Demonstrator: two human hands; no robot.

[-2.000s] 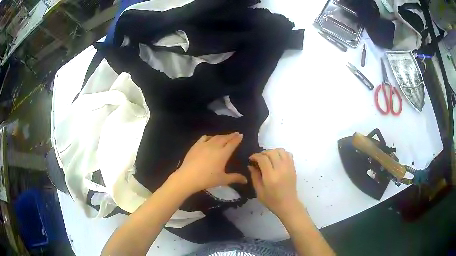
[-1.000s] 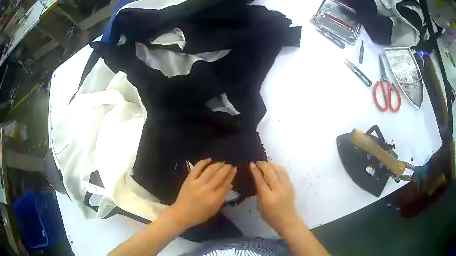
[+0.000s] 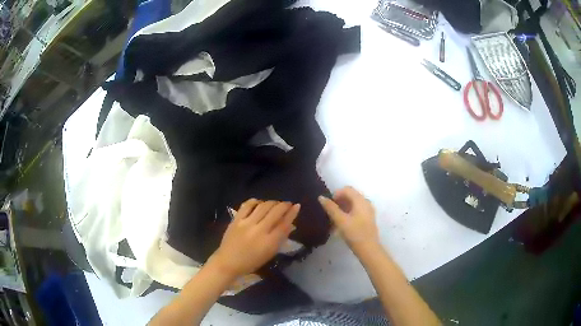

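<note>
The black garment (image 3: 242,165) lies spread on the white table, with its white lining (image 3: 137,184) bunched at the left. Small white patches show within the black. My left hand (image 3: 258,232) lies on the lower part of the black cloth, fingers close together and pressing on it. My right hand (image 3: 347,216) is at the right edge of the cloth, thumb and fingertips together at the edge. Whether the right fingertips pinch cloth is hard to tell.
The steam iron (image 3: 468,184) rests at the right. Red-handled scissors (image 3: 483,99), a silver iron-shaped plate (image 3: 506,67), snips (image 3: 441,74), a small dark tool (image 3: 442,48) and a metal tray (image 3: 408,19) lie at the upper right. A blue bin (image 3: 67,299) is at the lower left.
My right hand has moved up and out to the cloth's right edge. My left hand went down the cloth, then stayed flat on it. The view has shifted slightly.
</note>
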